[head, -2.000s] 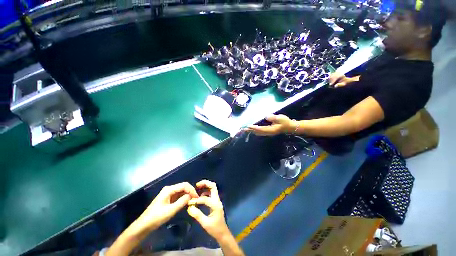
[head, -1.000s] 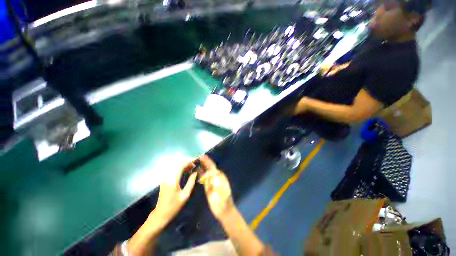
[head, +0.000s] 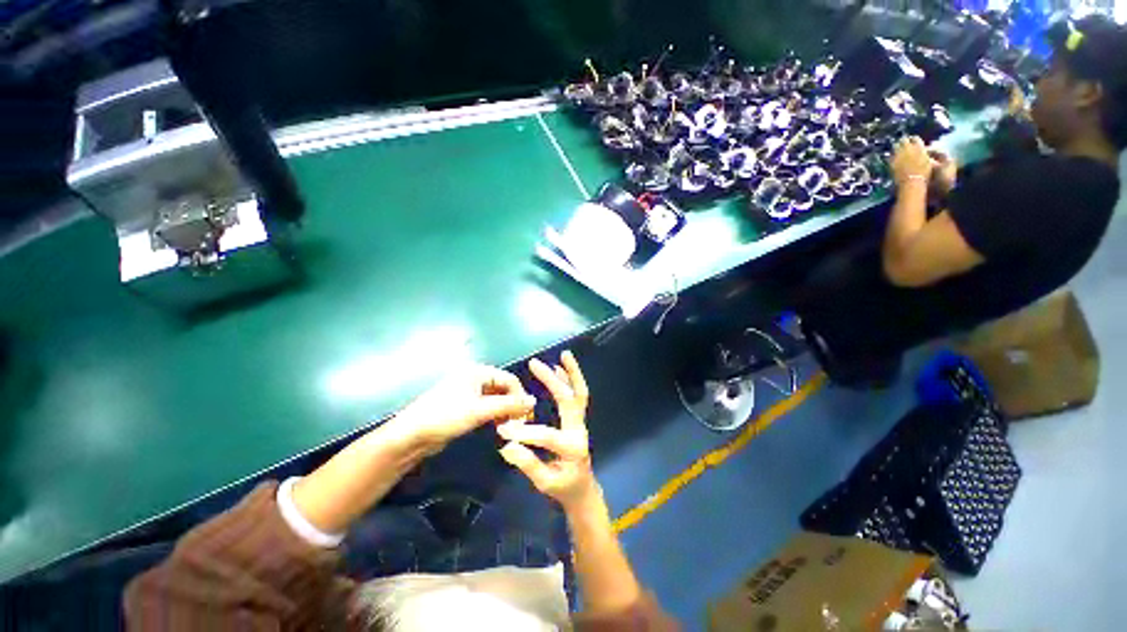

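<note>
My left hand (head: 476, 401) and my right hand (head: 554, 442) meet at the fingertips in front of the bench's near edge. My left fingers are pinched together on what looks like a tiny pale or yellowish piece, mostly hidden. My right thumb and index finger are beside it, and the other right fingers are raised and spread. Whether my right fingers also grip the piece cannot be told. No larger part is in either hand.
The green bench (head: 358, 266) bears a grey-white feeder box (head: 148, 130), a white tray (head: 624, 294) with a black-and-white unit (head: 661, 222), and many wired round units (head: 742, 161). Another worker (head: 976, 235) is at the right. A stool (head: 717, 401), black crates (head: 933, 463) and cartons (head: 822, 586) are on the floor.
My hands are still together, but my right fingers have spread. The view has shifted, showing my sleeves. The other worker's hands have moved from near the tray to beside the wired units.
</note>
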